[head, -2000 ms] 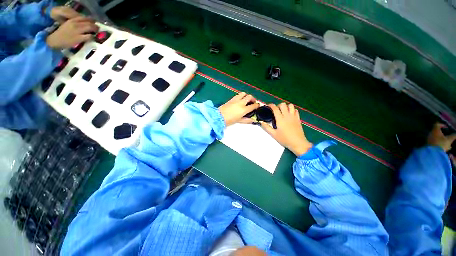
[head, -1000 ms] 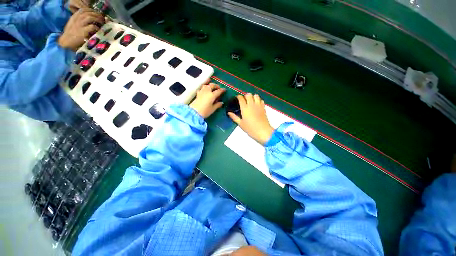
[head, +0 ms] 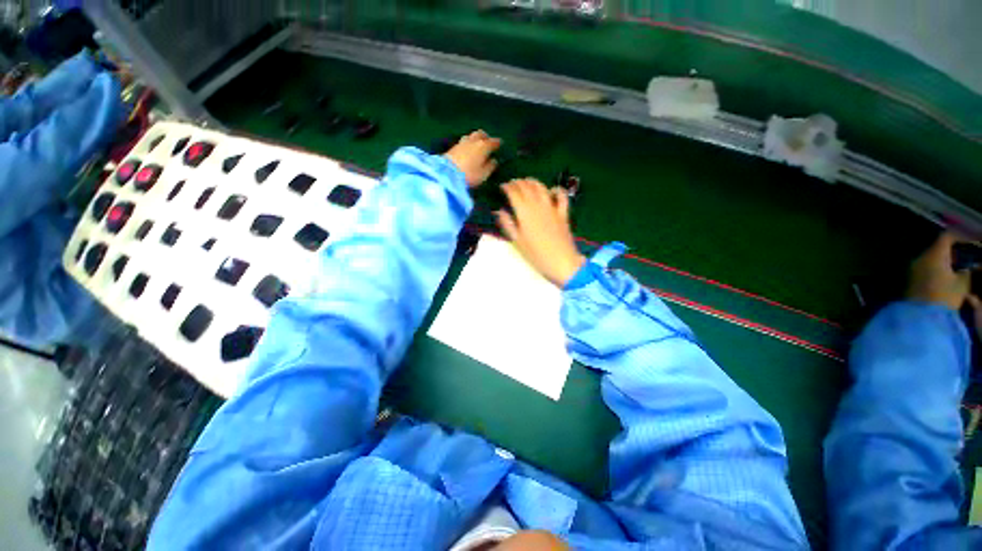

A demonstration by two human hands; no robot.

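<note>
My left hand (head: pixel 474 157) is over the dark green belt beyond the red line, fingers curled and small. My right hand (head: pixel 538 228) is just right of it, at the near edge of the belt and the top of the white paper sheet (head: pixel 506 312). The dark background between my hands hides whether either holds a watch unit. A dark unit (head: pixel 569 186) lies on the belt beside my right fingers. The foam tray (head: pixel 269 307) with rows of dark units and several red-faced ones is at left, partly behind my left sleeve.
A metal rail (head: pixel 463 78) runs behind the belt, with a white block (head: pixel 683 97) and a clear plastic holder (head: pixel 805 144) on it. Dark clear trays (head: pixel 118 431) are stacked at lower left. A co-worker's hand (head: pixel 939 269) is at right; another's sleeve is at far left.
My left hand has moved from beside the foam tray out over the belt. My right hand has left the dark unit's former spot and sits at the belt edge. The view has shifted.
</note>
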